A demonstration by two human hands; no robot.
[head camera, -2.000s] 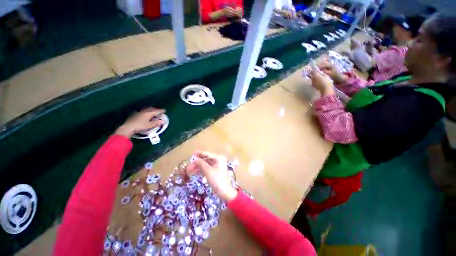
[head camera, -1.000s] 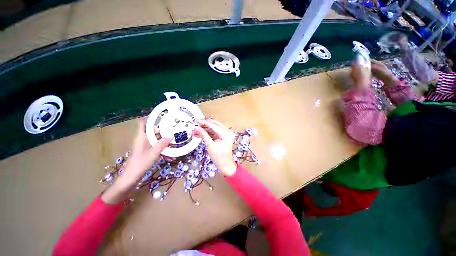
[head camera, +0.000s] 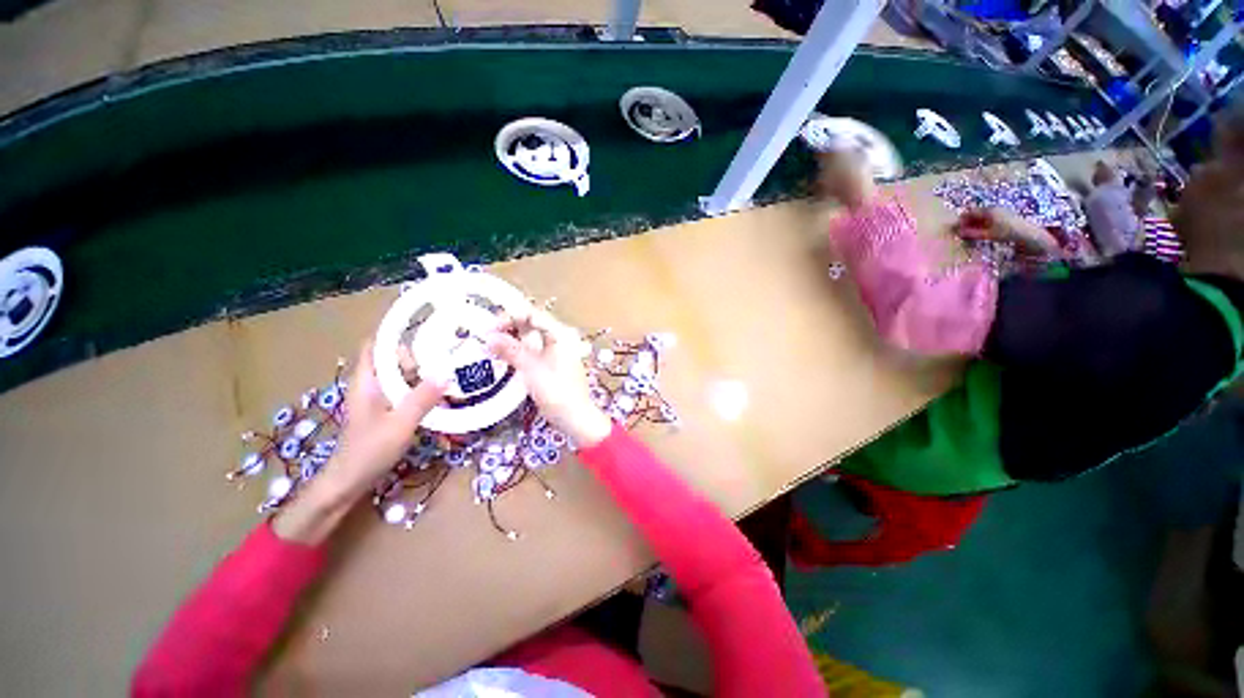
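Note:
A white round plastic housing (head camera: 439, 303) with a tab at its top is held up over the bench, its open face towards me. A dark square part (head camera: 475, 376) sits low in its centre. My left hand (head camera: 371, 434) grips the housing's lower left rim. My right hand (head camera: 543, 366) is at its right side, with the fingertips inside near the centre; whether they pinch a small part is too small to tell. A tangled pile of wired discs (head camera: 508, 461) lies on the bench below and behind the housing, partly hidden by it and my hands.
A green conveyor belt (head camera: 341, 164) behind the bench (head camera: 655, 477) carries spaced white housings (head camera: 544, 152). A pale metal upright (head camera: 795, 102) stands at the bench's back edge. To the right, a person in a pink checked sleeve (head camera: 911, 280) reaches to the belt; a red stool (head camera: 894, 529) is below.
Since two seconds ago, a housing has come off the belt into my hands. In the last second my hands stay on it; belt housings have shifted left, and the neighbour's arm has moved.

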